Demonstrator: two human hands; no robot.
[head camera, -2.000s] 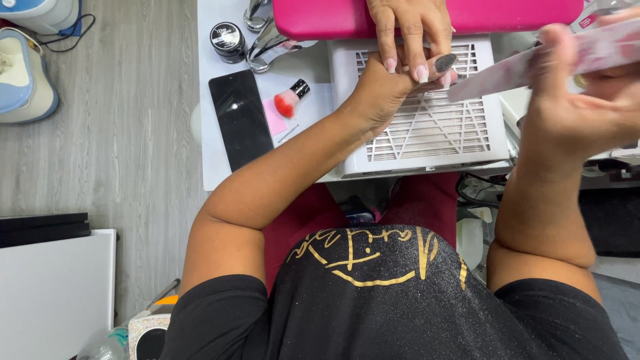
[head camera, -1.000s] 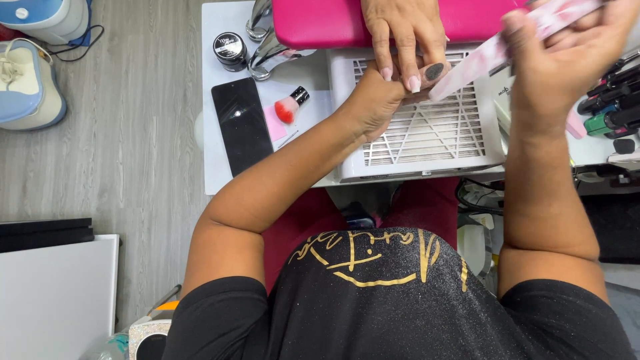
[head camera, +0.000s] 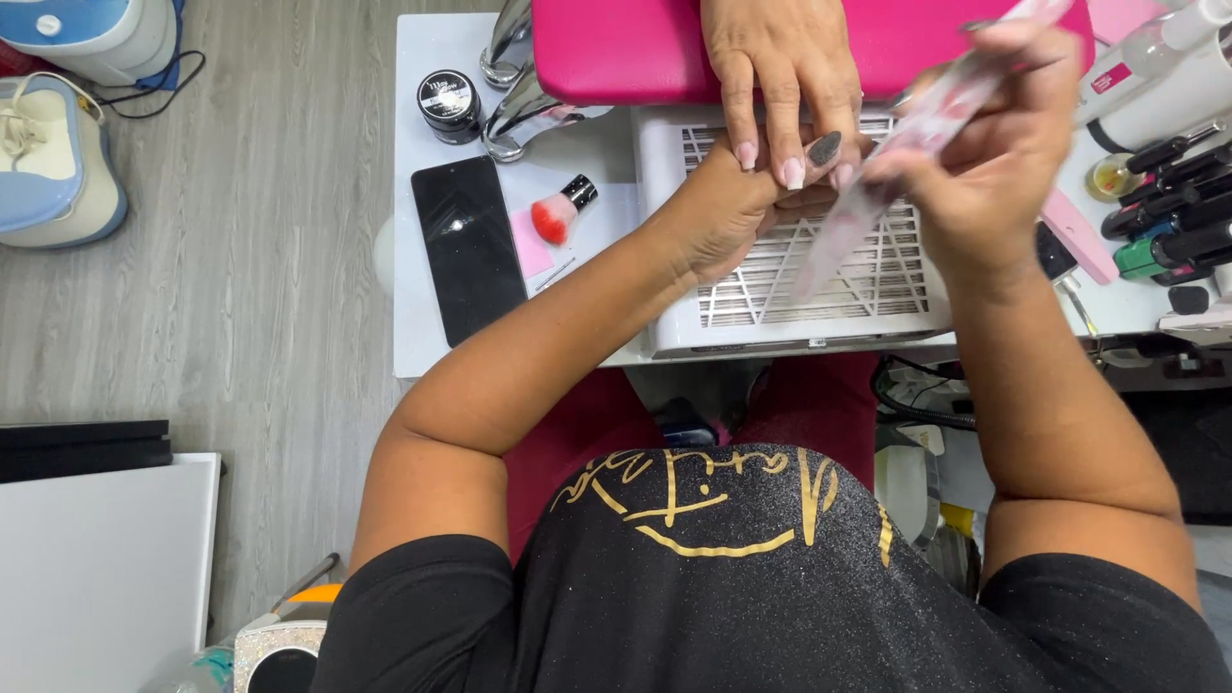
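My right hand (head camera: 1001, 144) is shut on a pink-and-white nail file (head camera: 890, 159), which is blurred and slants down over the vent grille of a white nail dust collector (head camera: 674, 313). With my left hand (head camera: 722, 217) I hold a finger of another person's hand (head camera: 784, 67). That hand comes from the top across a pink padded armrest (head camera: 626, 58), fingers pointing down at me. Some of its nails are pink and white. A dark grey oval nail (head camera: 825, 148) shows beside my left fingers; whose finger bears it, I cannot tell.
Left on the white table (head camera: 414, 96) are a black-lidded jar (head camera: 449, 104), a black phone (head camera: 469, 250), a red-and-white brush (head camera: 563, 209) and the armrest's chrome legs (head camera: 520, 120). At right lie nail polish bottles (head camera: 1169, 250), a pink tool (head camera: 1078, 236) and a clear bottle (head camera: 1141, 63).
My right hand has shifted around with the nail file, whose tip now hangs lower over the grille. My left hand keeps its hold on the other person's finger.
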